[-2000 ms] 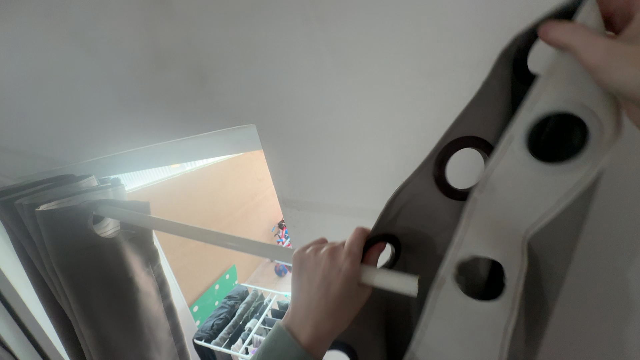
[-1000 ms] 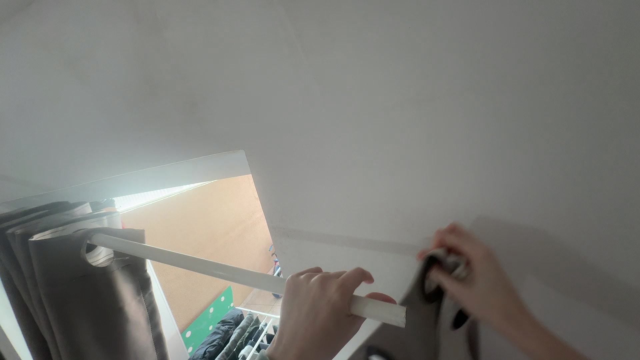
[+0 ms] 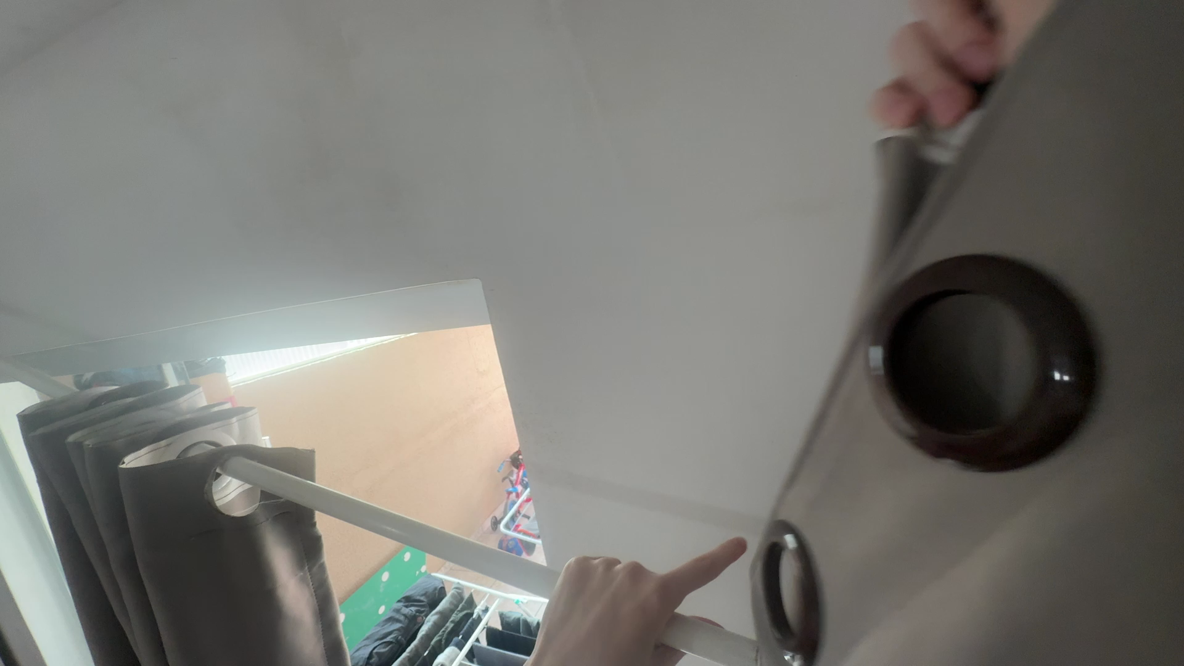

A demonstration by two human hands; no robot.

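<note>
My left hand [image 3: 615, 606] grips a white curtain rod [image 3: 407, 527] close to its free end, index finger stretched out to the right. Up at the top right, my right hand [image 3: 943, 65] is closed on the top edge of a grey-brown eyelet curtain [image 3: 1110, 213]. This curtain hangs close to the camera, with a dark glossy grommet [image 3: 1073, 361] and a smaller one [image 3: 809, 601] beside the rod's end, which it partly hides. Whether the rod passes through that lower grommet I cannot tell. Another grey curtain [image 3: 213, 555] hangs gathered on the rod's far end at the left.
Behind the rod is a window opening with a white frame [image 3: 495, 370]. Through it show an orange-beige wall [image 3: 398, 398], a green polka-dot panel [image 3: 384, 597] and clothes [image 3: 402, 620] on a white drying rack. A pale ceiling [image 3: 370, 139] spans the top.
My right hand, low beside the rod's end a second ago, has moved up with the curtain, whose grommets now show large at the right. My left hand stays on the rod, its index finger now extended.
</note>
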